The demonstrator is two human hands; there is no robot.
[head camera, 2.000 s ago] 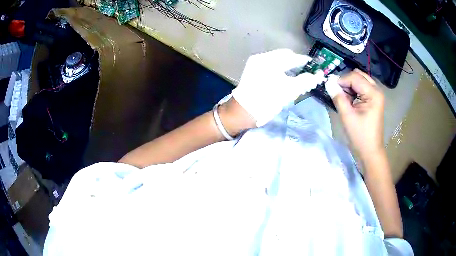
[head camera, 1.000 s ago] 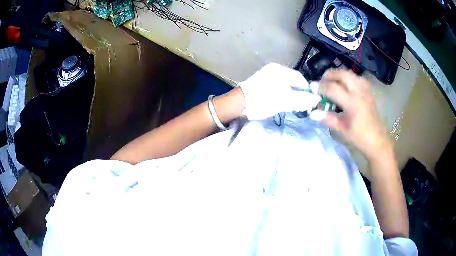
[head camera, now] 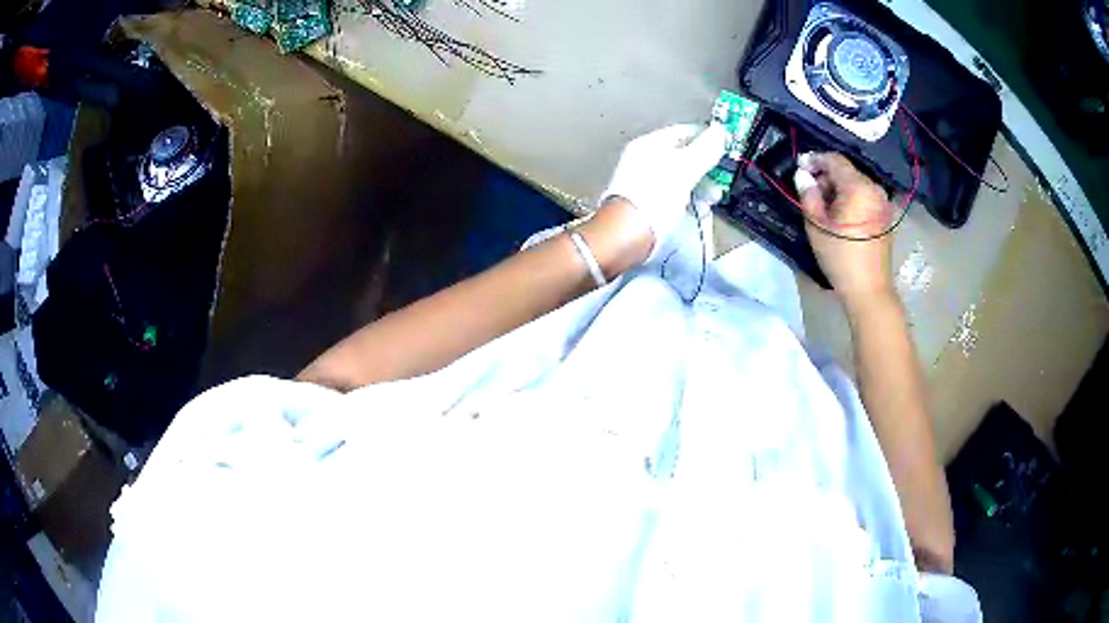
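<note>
My left hand (head camera: pixel 666 174), in a white glove, grips a green circuit board (head camera: pixel 735 119) held upright beside the black housings. A dark wire hangs below this hand. My right hand (head camera: pixel 845 209), with whitish fingertip covers, is over the smaller open rear housing (head camera: pixel 775 209); its fingers are bent together, and what they may pinch is too small to tell. The larger front housing (head camera: pixel 955 134) lies behind, with a round loudspeaker (head camera: pixel 856 69) in it. Red and black wire leads (head camera: pixel 915 183) loop from the speaker past my right hand to the board.
A pile of green boards (head camera: pixel 292 22) with dark wires (head camera: pixel 452 49) lies at the bench's far left. A cardboard box (head camera: pixel 274 158) stands left, with another speaker (head camera: pixel 167 162) beside it. The pale rail (head camera: pixel 1028 134) curves at the right. Black units (head camera: pixel 1007 469) sit lower right.
The board has moved from between both hands near my body to upper left in my left hand. My right hand has moved off it, over the rear housing. The wire leads now loop out.
</note>
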